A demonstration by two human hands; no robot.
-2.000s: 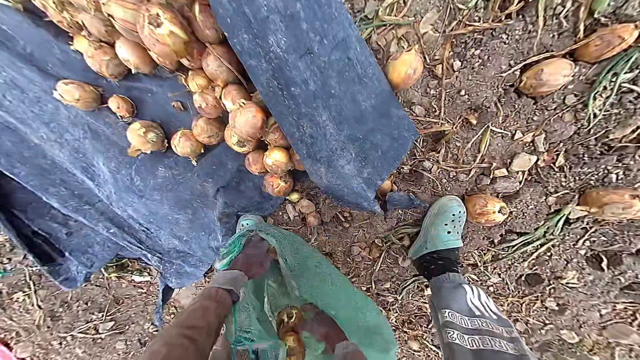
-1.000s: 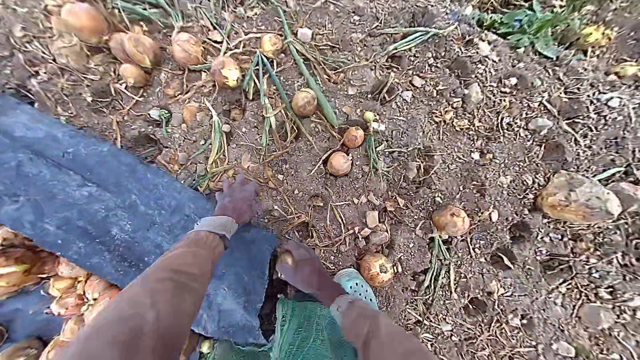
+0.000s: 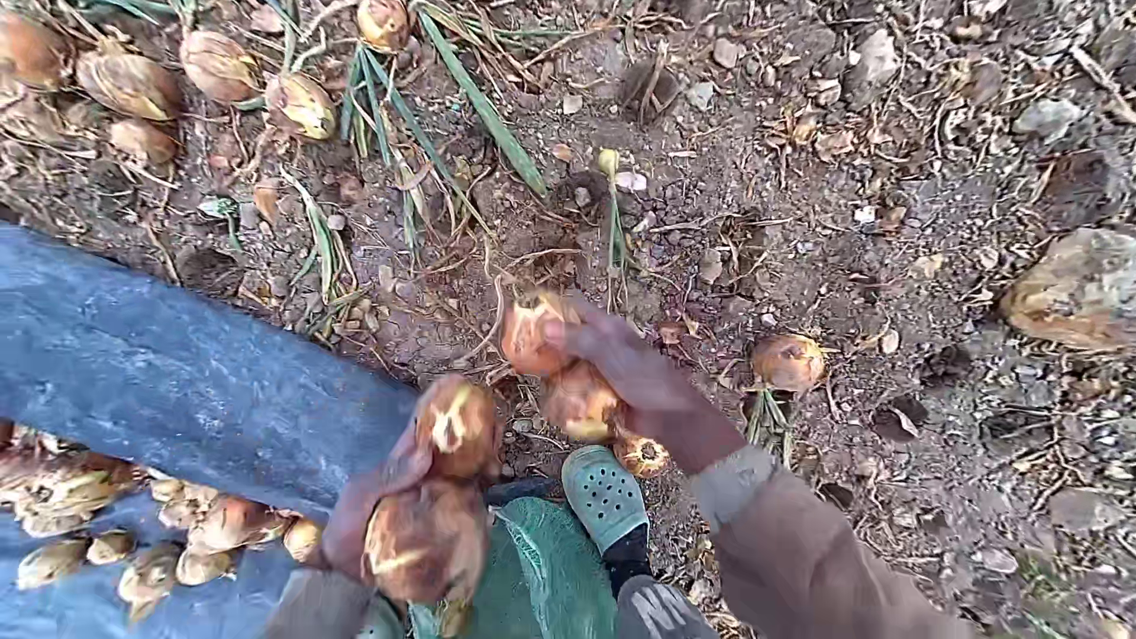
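Note:
Two onions (image 3: 426,537) are in my left hand (image 3: 368,501), one above the other, over the green mesh bag (image 3: 541,568) at bottom centre. My right hand (image 3: 635,373) holds two more onions (image 3: 537,333) just above the soil, right of the left hand's pair. Close below them a smaller onion (image 3: 642,454) shows by my right wrist; whether it lies on the ground I cannot tell. The mesh bag hangs or lies between my feet, its mouth partly hidden by the onions in my left hand.
Dark blue plastic sheeting (image 3: 177,373) with a heap of onions (image 3: 67,497) covers the lower left. Loose onions with green tops (image 3: 302,105) lie at the upper left, another onion (image 3: 788,362) to the right. A large stone (image 3: 1078,288) sits at the right edge. My foot wears a green clog (image 3: 605,497).
Both hands, at the sheet's edge and above the bag a second ago with no onions visible in them, now hold onions. Two onions earlier on the soil ahead no longer lie there.

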